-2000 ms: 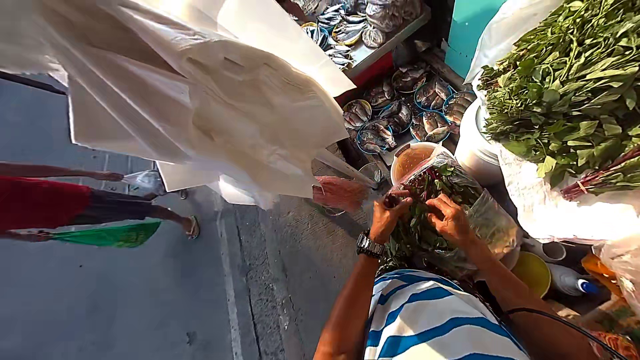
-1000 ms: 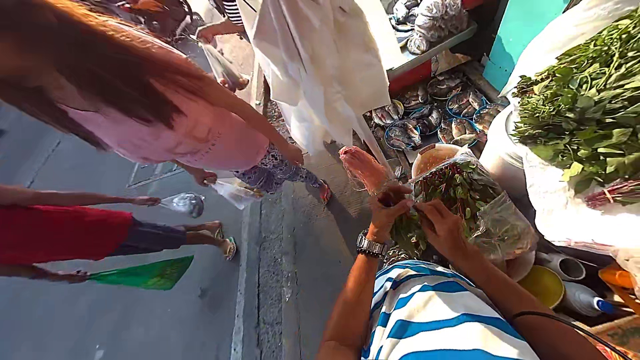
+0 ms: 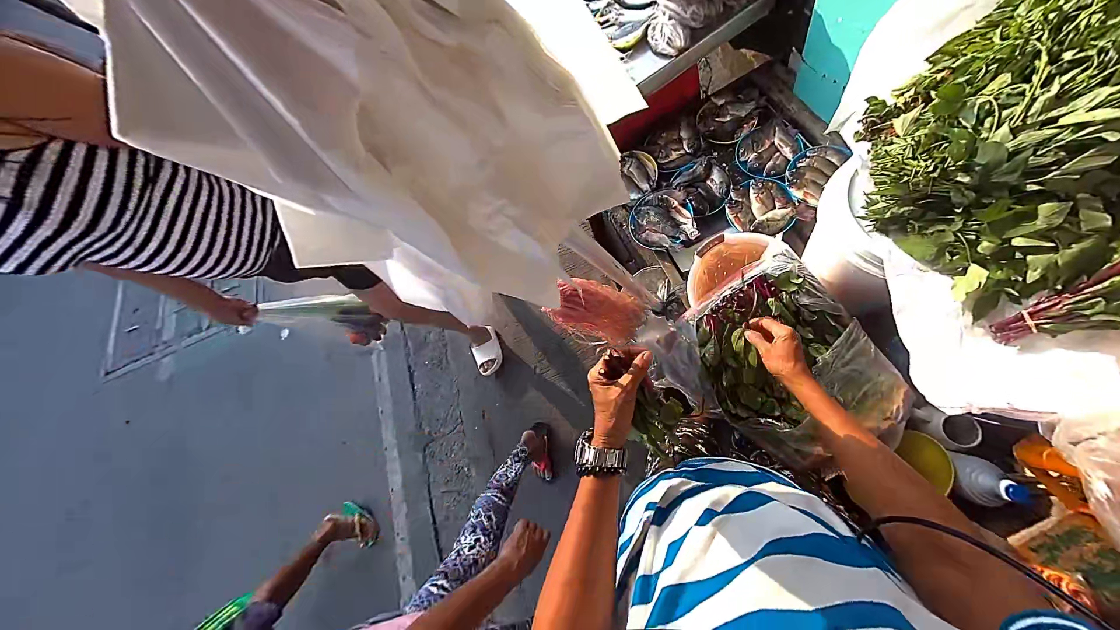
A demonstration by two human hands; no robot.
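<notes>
My left hand (image 3: pixel 619 385), a metal watch on its wrist, grips a small bunch of leafy greens (image 3: pixel 658 418) by the stems, leaves hanging down. My right hand (image 3: pixel 777 348) is over a clear plastic bag (image 3: pixel 862 372) full of leafy greens (image 3: pixel 739 367), its fingertips at the leaves; whether it pinches a stem I cannot tell. Just above my left hand lies a bundle of pinkish-red strands (image 3: pixel 599 311). An orange-brown basin with a pale rim (image 3: pixel 728 262) stands beyond the bag.
Fish lie in round blue-rimmed baskets (image 3: pixel 663 220) ahead. A large heap of greens (image 3: pixel 1006 166) is at the right, above a plastic bottle (image 3: pixel 982 479) and a yellow container (image 3: pixel 926 459). White sheeting (image 3: pixel 376 131) hangs at upper left. Several passers-by, one in a striped top (image 3: pixel 140 210), are on the left.
My hands, close together a second ago, are now apart, the right one over the bagged greens. The person in pink has moved from upper left, and a person in a striped top shows there.
</notes>
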